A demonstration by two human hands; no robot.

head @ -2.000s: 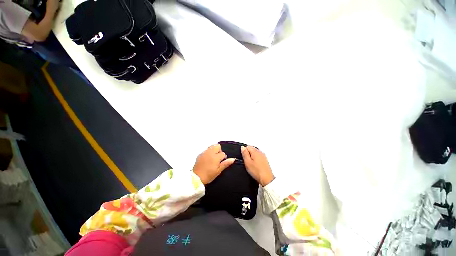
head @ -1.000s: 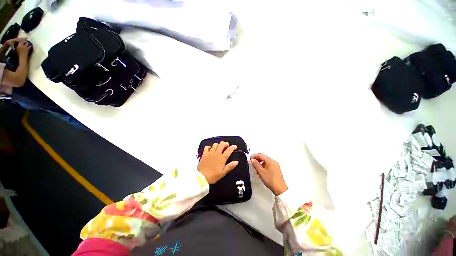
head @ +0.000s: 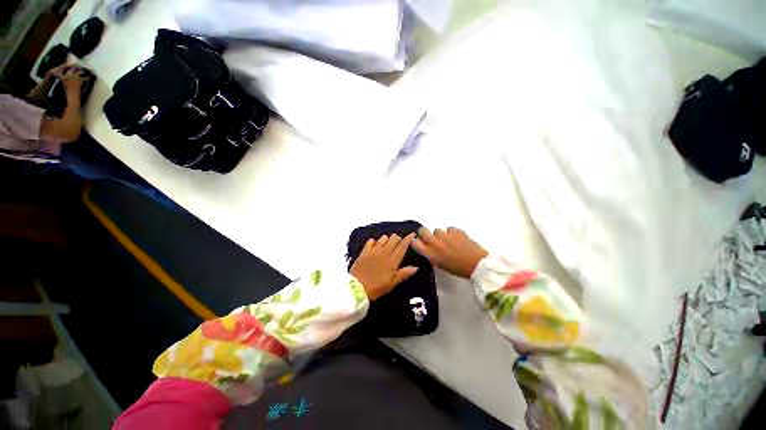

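Note:
A small black bag (head: pixel 388 315) with rounded corners lies flat on the white table in front of me, a white logo near its lower right corner. My left hand (head: pixel 384 266) lies on top of the bag's upper part and holds it down, fingers bent and thumb towards the right. My right hand (head: pixel 451 250) is at the bag's upper right corner, its fingertips closed together at the edge and touching my left fingertips. What lies between the right fingertips is too small to tell. The zipper is not clearly visible.
Stacked black bags (head: pixel 189 105) stand at the table's left edge. More black bags (head: pixel 714 126) lie at right. White sheeting (head: pixel 336 105) is behind. Small white labels (head: pixel 722 311) and a thin dark-red rod (head: pixel 674 357) lie lower right. A person (head: pixel 50 117) handles a bag at upper left.
My right hand has moved from the bag's right side up to its upper right corner, beside my left fingers. Two seconds ago both hands gripped the bag's top part. The view has shifted.

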